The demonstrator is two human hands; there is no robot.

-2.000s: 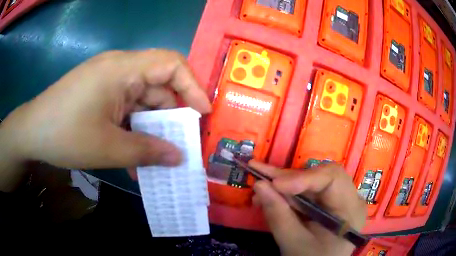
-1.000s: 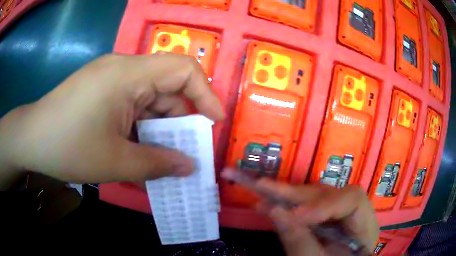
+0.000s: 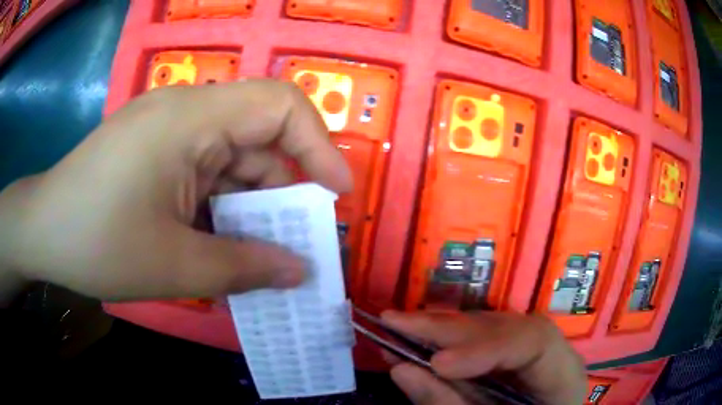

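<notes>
My left hand pinches a white label sheet with rows of small grey print, thumb on its face. My right hand holds thin tweezers, whose tips touch or overlap the sheet's lower right edge; a label between them cannot be made out. Behind, orange open-backed phones lie in a pinkish-red foam tray. One phone shows in full just right of the sheet, with its card slots at the lower end. The phone behind my left hand is partly hidden.
More phones lie in the tray to the right and in the upper row. The dark green bench surface shows at the upper left and at the right edge. Part of another tray with a phone shows at the lower right.
The tray has shifted left in view, so more phones show behind my left hand. The tweezers have left the phone's card-slot area and are now at the label sheet's edge.
</notes>
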